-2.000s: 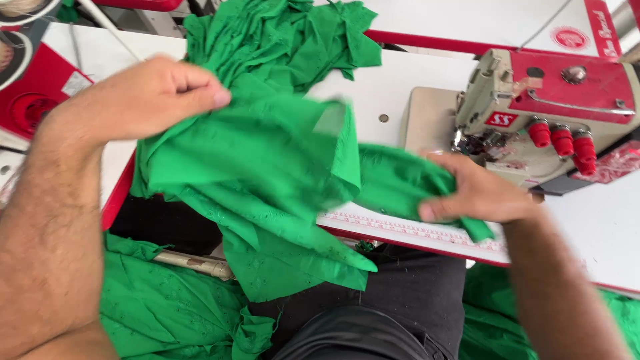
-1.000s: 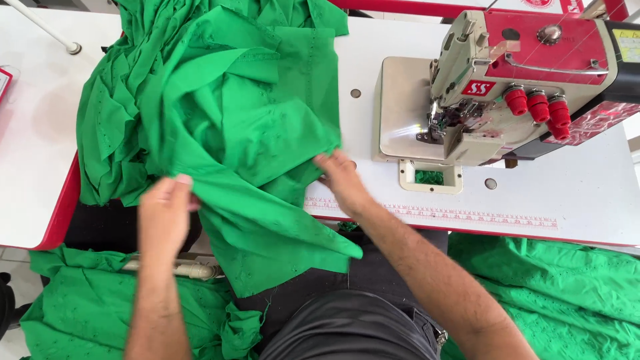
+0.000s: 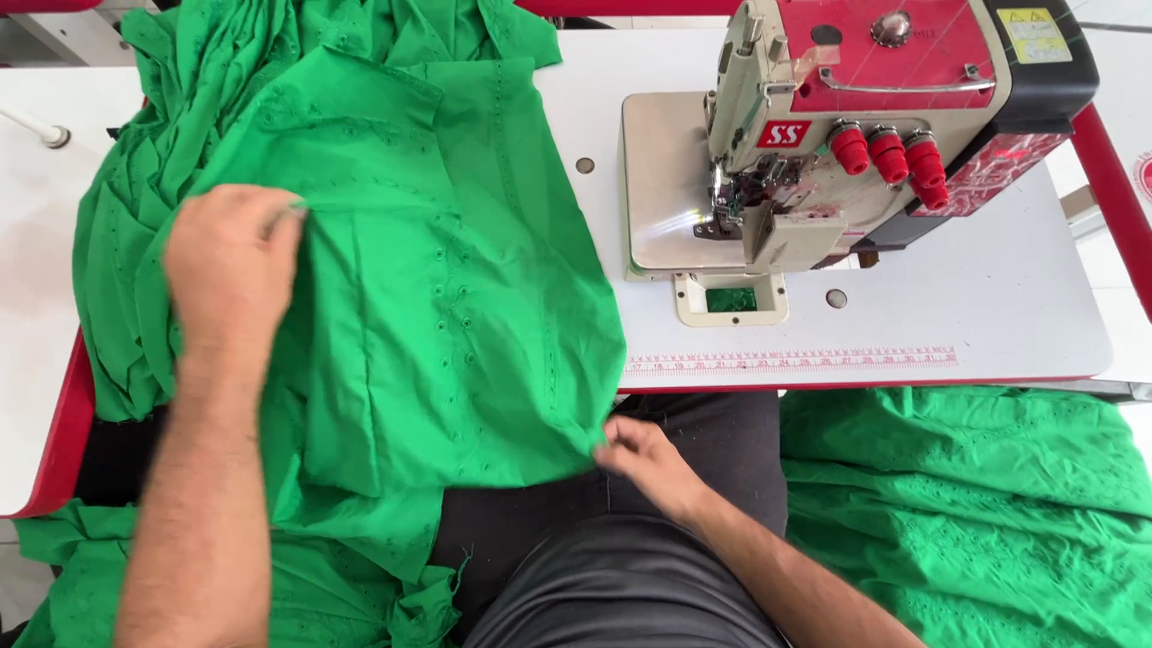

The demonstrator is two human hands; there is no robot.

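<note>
A green fabric piece with eyelet embroidery (image 3: 468,297) lies spread over the left part of the sewing table and hangs past its front edge. My left hand (image 3: 236,261) pinches its upper left part between thumb and fingers. At its lower right corner, just off the table's front edge, my right hand (image 3: 641,454) grips the cloth with the fingertips. More crumpled green fabric (image 3: 198,81) is heaped behind and to the left. An overlock sewing machine (image 3: 846,135) stands to the right of the cloth, apart from both hands.
The white tabletop (image 3: 972,315) has a red edge and a printed ruler strip (image 3: 792,359) along the front. Green fabric (image 3: 972,504) hangs at the lower right, and another green bundle (image 3: 360,585) lies at the lower left. A white rod (image 3: 36,126) is at far left.
The folded, bunched cloth is now spread flatter and wider. My left hand has moved up onto its upper left part, and my right hand down to the lower right corner.
</note>
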